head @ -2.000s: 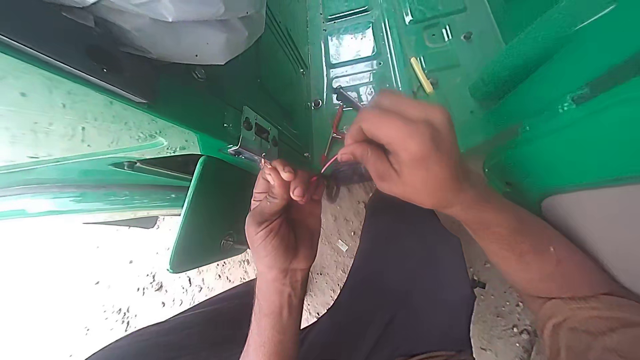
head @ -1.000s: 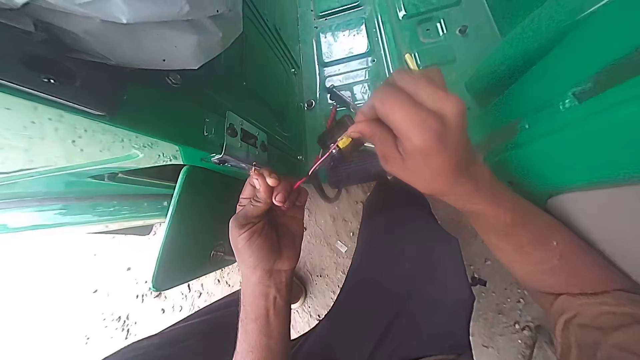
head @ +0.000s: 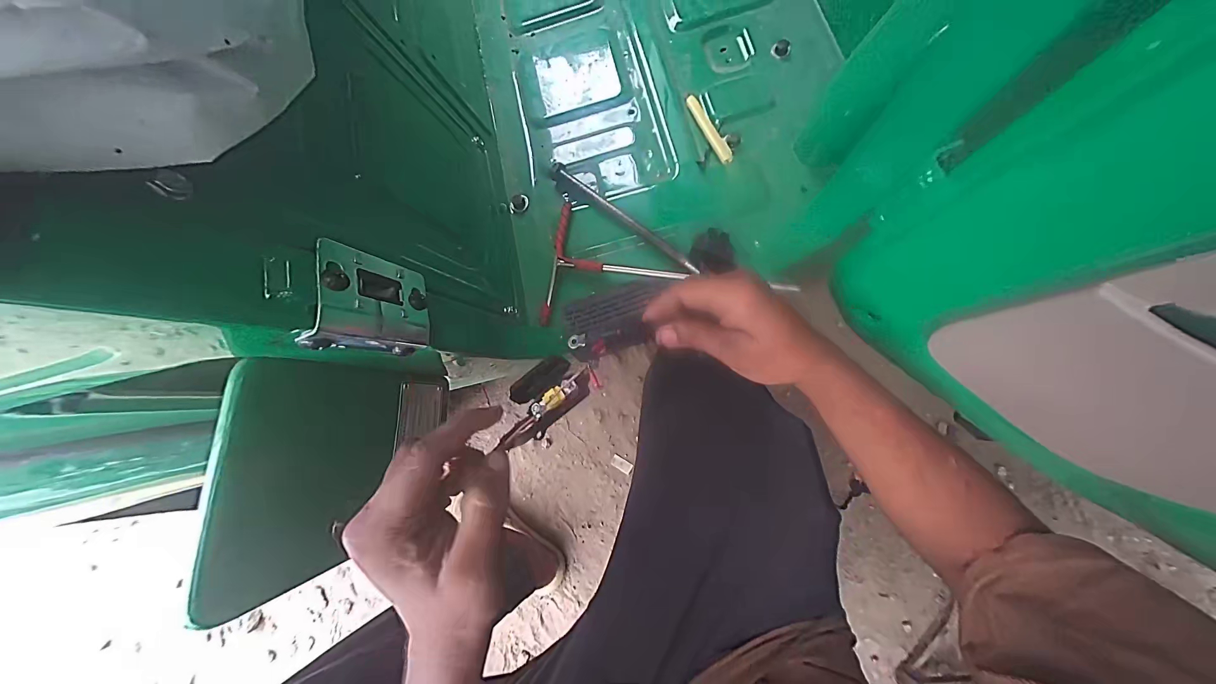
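Note:
My left hand point(head: 442, 518) is at lower left, thumb and forefinger pinched on thin dark wires point(head: 518, 432) that run up to a yellow electrical connector point(head: 553, 397) with a metal ring terminal beside it. My right hand point(head: 736, 323) is at the centre right above my knee, blurred, its fingers bent; whether it holds anything is unclear. A red-handled T-shaped tool point(head: 562, 233) and a long metal rod point(head: 627, 220) lie just beyond it, the rod's near end by the fingers. A dark ribbed object point(head: 617, 309) is left of the fingertips, with a ring terminal point(head: 576, 341) near it.
A yellow-handled object point(head: 709, 129) lies on the green metal floor point(head: 646, 204). A metal bracket point(head: 380, 290) is fixed at the left sill. A green panel point(head: 294, 484) stands at lower left. Grey plastic sheeting point(head: 142, 81) covers the upper left. Sandy ground shows below.
The hands have moved apart. My right hand has left the yellow connector and the red wire, where it was one second ago. My left hand has come lower and nearer.

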